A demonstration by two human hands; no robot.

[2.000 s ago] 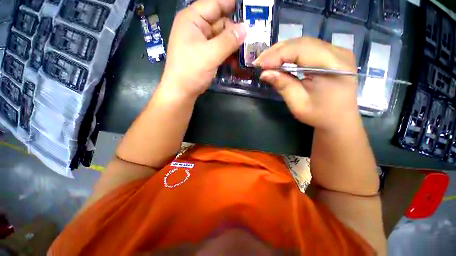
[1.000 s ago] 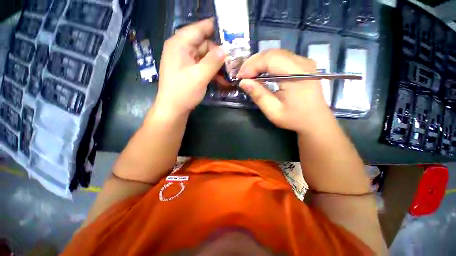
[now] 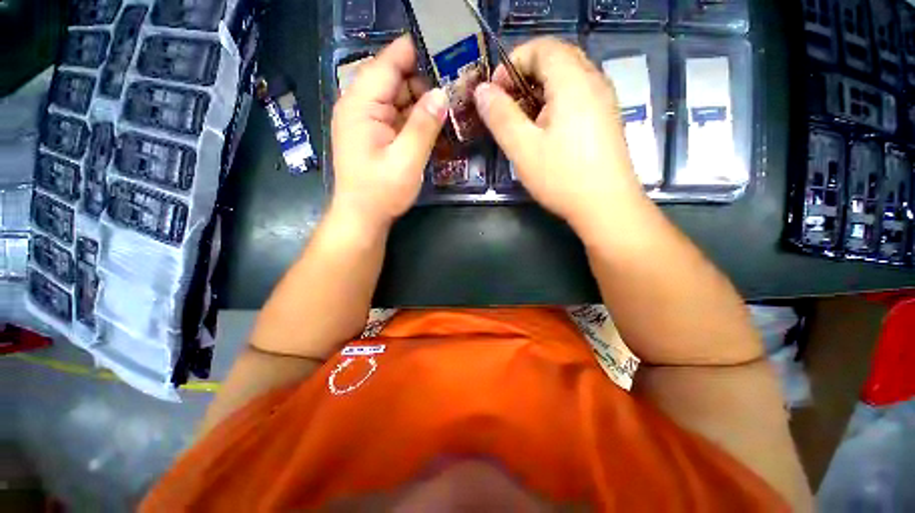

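A phone board with a pale screen, blue band and reddish-brown lower end (image 3: 459, 55) is held tilted over the clear blister tray (image 3: 592, 192), with a black edge along its left side. My left hand (image 3: 386, 130) grips its left side. My right hand (image 3: 557, 120) has its fingertips at its lower right side and also holds a thin dark metal tool (image 3: 507, 62), which now points up and away. The contact under the fingertips is hidden. The clear blister tray holds boards with pale screens (image 3: 714, 115) in pockets at the right.
A greyish-white stacked housing tray (image 3: 140, 291) with black housings stands at left. A loose blue-and-white circuit board (image 3: 291, 130) lies between it and the clear tray. A black component tray (image 3: 848, 125) is at right. A red bin (image 3: 893, 351) is at lower right.
The tool has swung from pointing right to pointing up and away. The held board is more tilted, its top leaning left. My right fingers have moved up along its side.
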